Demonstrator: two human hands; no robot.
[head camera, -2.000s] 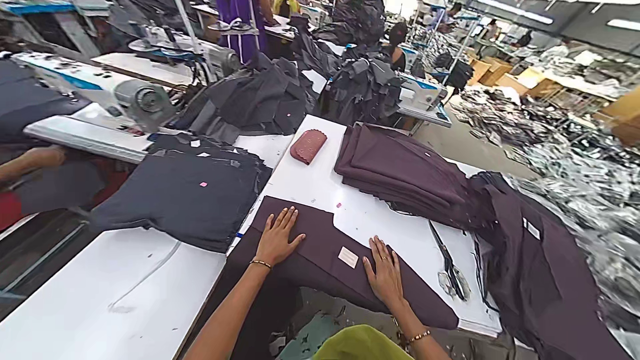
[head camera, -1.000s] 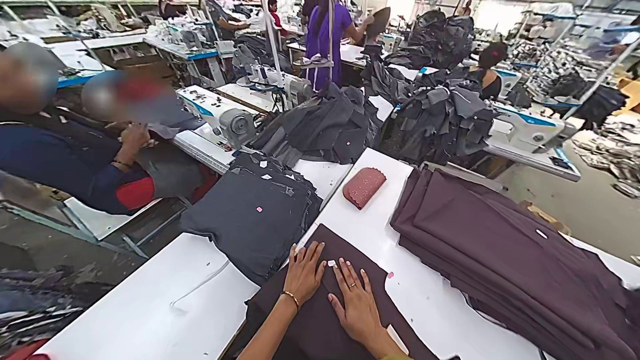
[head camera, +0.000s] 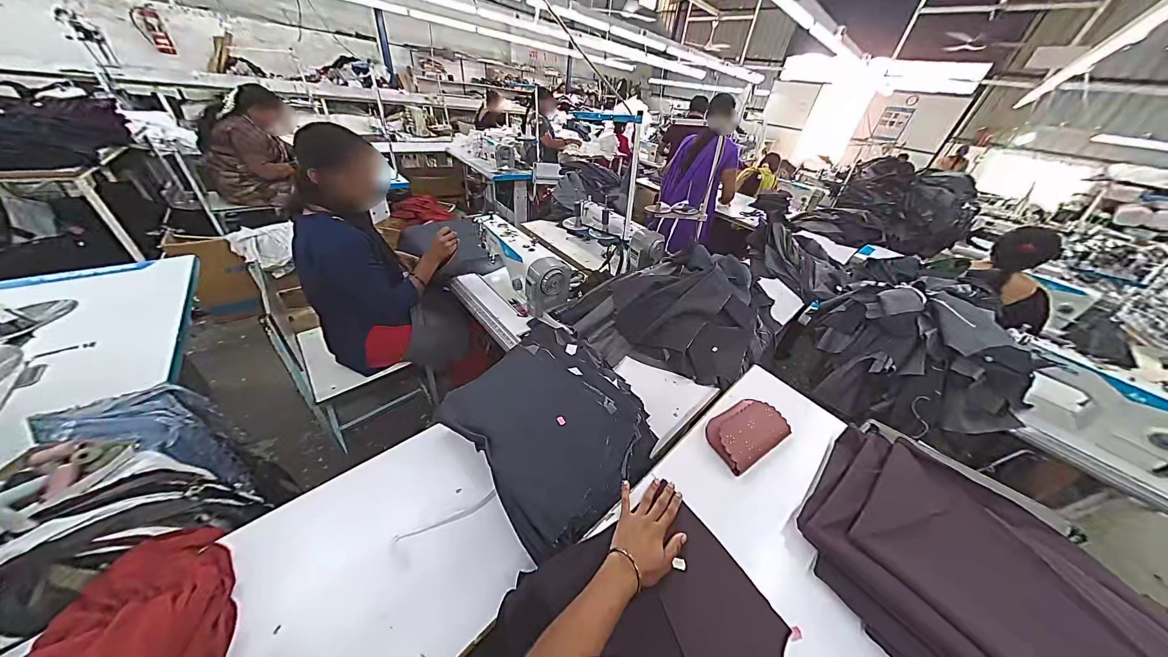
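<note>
My left hand (head camera: 650, 537), with a thin bangle at the wrist, lies flat with fingers spread on the top end of a dark maroon cloth piece (head camera: 707, 598). A small white tag (head camera: 678, 565) is on the cloth beside the thumb. My right hand is out of view. Left of my hand lies a pile of dark grey cut cloth (head camera: 547, 429) with a small pink sticker on it. A scalloped reddish-brown pouch (head camera: 748, 435) rests on the white table (head camera: 821, 557) above my hand. Folded maroon cloth (head camera: 949, 538) is stacked at the right.
A co-worker (head camera: 351, 255) sits at a sewing machine (head camera: 534, 269) at the upper left. Heaps of dark cloth (head camera: 698, 315) lie beyond the table. Red cloth (head camera: 137, 593) and other garments are piled at the lower left. A loose thread (head camera: 447, 517) lies on the white tabletop.
Both hands lay on the maroon cloth in the earlier frames; now only my left hand shows there. The view has swung left and up, bringing more of the workshop into sight.
</note>
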